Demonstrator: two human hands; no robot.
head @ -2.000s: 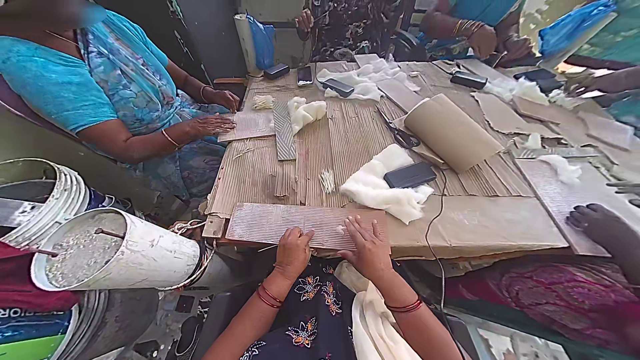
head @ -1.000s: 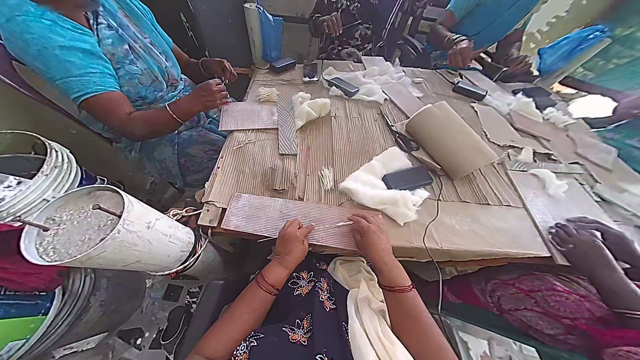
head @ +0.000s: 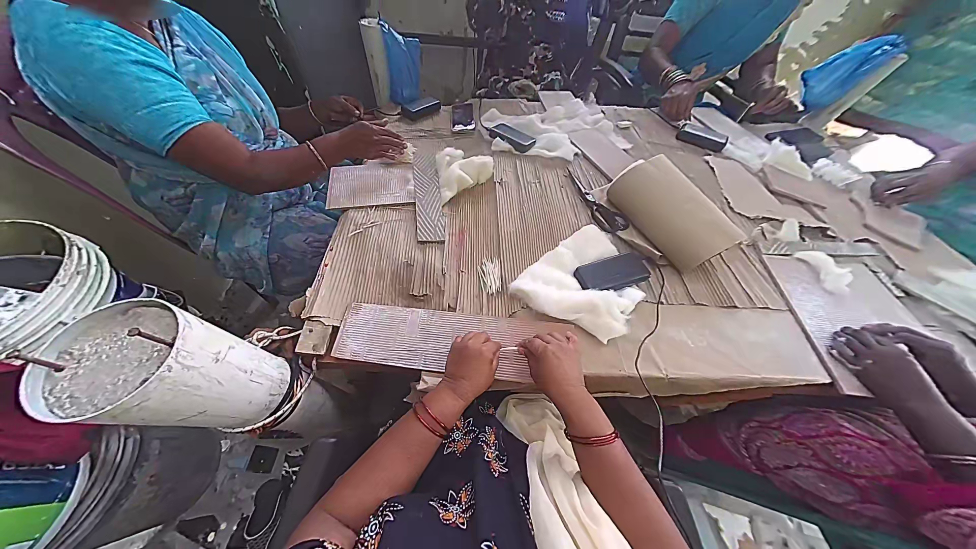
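Close to the table's near edge, my left hand (head: 473,366) and my right hand (head: 550,362) pinch the two ends of a thin white cotton wick (head: 510,348). Both hands are over a ribbed board (head: 396,335) that lies along that edge. Just beyond the board is a small pile of finished white wicks (head: 489,276). To the right of the pile, a sheet of white cotton wool (head: 560,282) lies with a dark rectangular case (head: 612,271) on top of it.
Scissors (head: 598,202) lie beside a brown cardboard roll (head: 675,213). A cable (head: 646,343) hangs over the near edge. Co-workers' hands are at the left (head: 366,141), right (head: 892,354) and far side (head: 679,99). A white bucket (head: 221,374) of grey material stands at left.
Two seconds ago my right hand lay flat on the ribbed board; now its fingers are drawn together on the wick. The left co-worker's hands have moved, first lifting off the board.
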